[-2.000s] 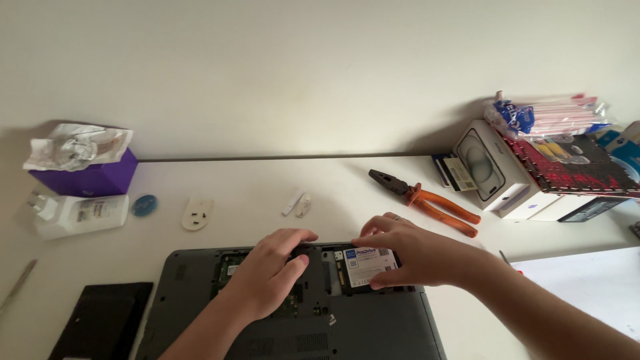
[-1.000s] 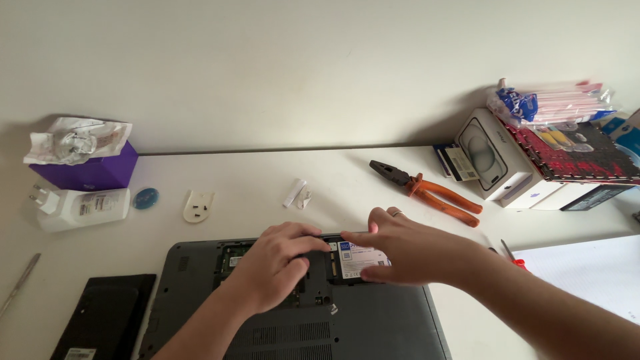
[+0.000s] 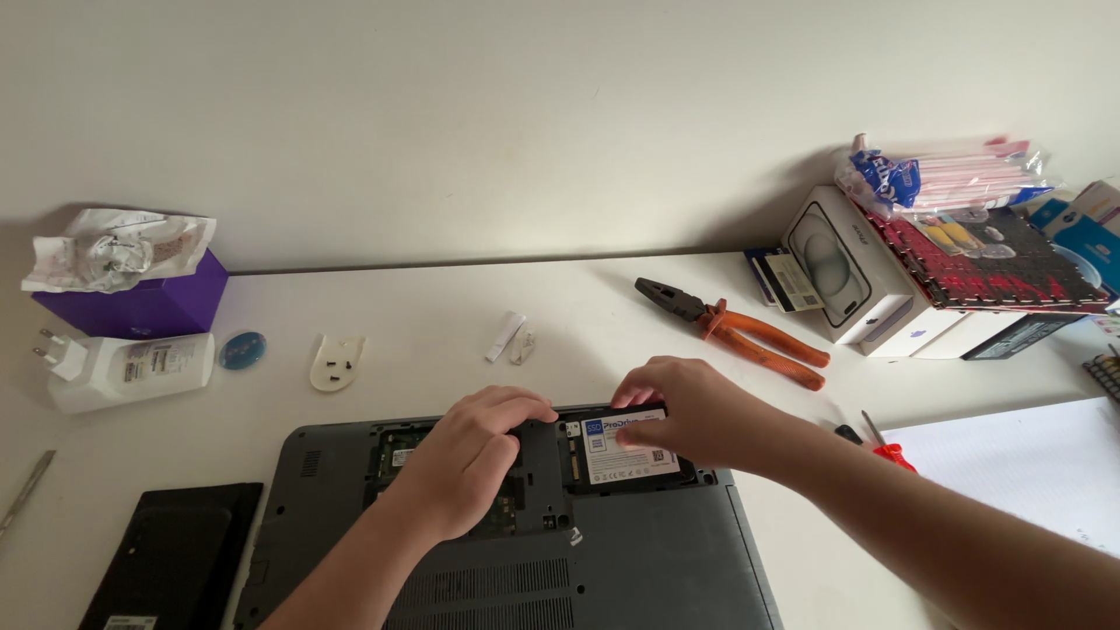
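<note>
A dark laptop [image 3: 647,542] lies bottom side up on the white table, with its inner bays uncovered. An SSD [image 3: 626,464] with a white label lies in the bay at its upper right. My right hand [image 3: 691,411] grips the drive's upper right part, thumb on the label and fingers at the far edge. My left hand [image 3: 464,464] rests on the dark frame beside the bay, fingers bent and touching the laptop; it covers part of the exposed circuit board [image 3: 398,446].
Orange-handled pliers [image 3: 731,332], a white holder with several screws [image 3: 337,363] and white scraps [image 3: 507,337] lie beyond the laptop. A black panel [image 3: 171,551] is at left. Stacked boxes [image 3: 875,280], a red screwdriver [image 3: 892,455] and paper [image 3: 1024,472] are at right.
My right thumb has moved up on the SSD's label, from its lower part one second ago. My left hand stays on the laptop.
</note>
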